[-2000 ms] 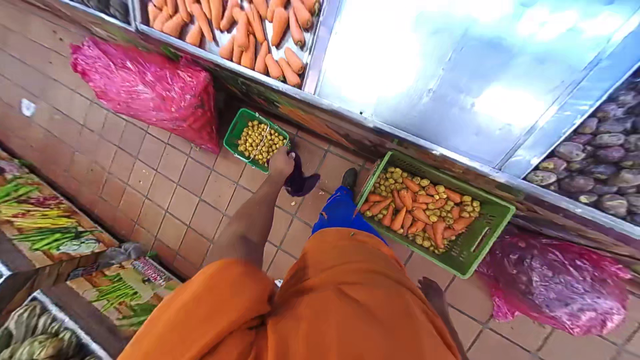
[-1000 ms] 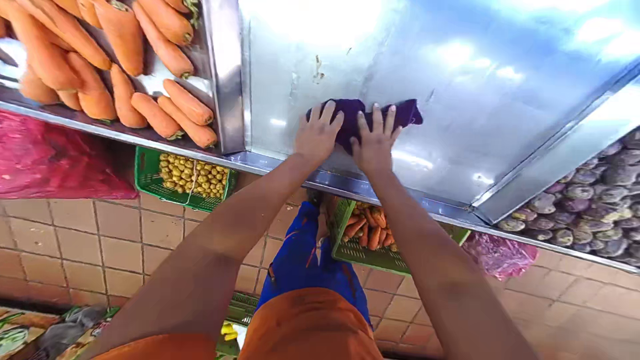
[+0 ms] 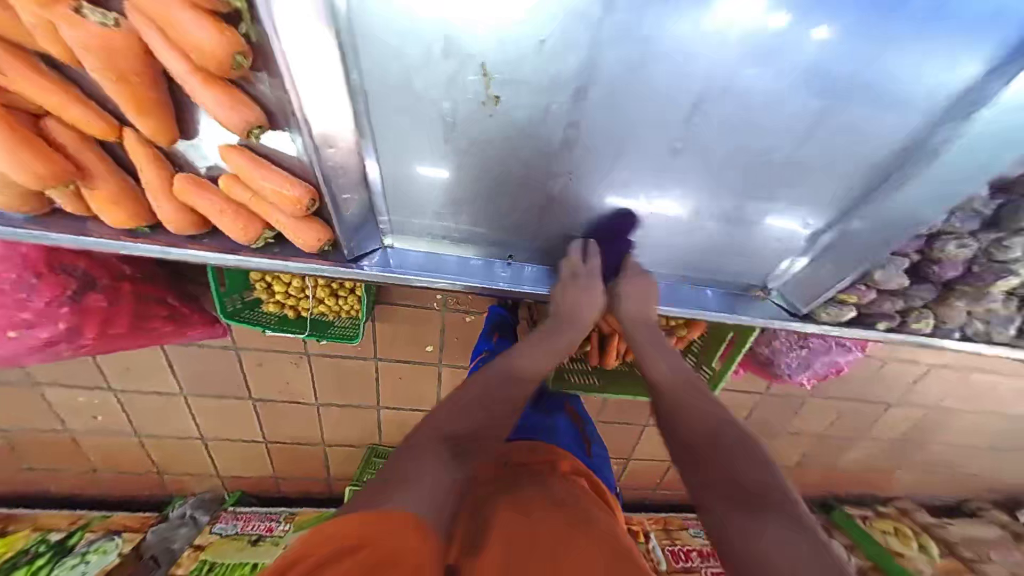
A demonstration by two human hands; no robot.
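Observation:
A bunched dark purple cloth (image 3: 612, 238) is gripped between both hands over the front lip of a bare metal display bin (image 3: 512, 176). My left hand (image 3: 578, 284) closes on its left side, and my right hand (image 3: 636, 292) holds its lower right side, close beside the left. Small yellowish-green residue (image 3: 488, 86) sticks to the metal toward the upper left. Light reflects off the wet-looking surface around the cloth.
Carrots (image 3: 112, 120) fill the left compartment; purple-skinned root vegetables (image 3: 936, 280) lie at right. Below stand a green crate (image 3: 364, 316) of small yellow produce, a green carrot crate (image 3: 640, 390), and pink sacks (image 3: 88, 296) (image 3: 800, 356).
Both hands have drawn together and down to the bin's front edge, bunching the cloth, which lay flatter under spread hands a second ago. Earlier, my left hand was low by the small green crate.

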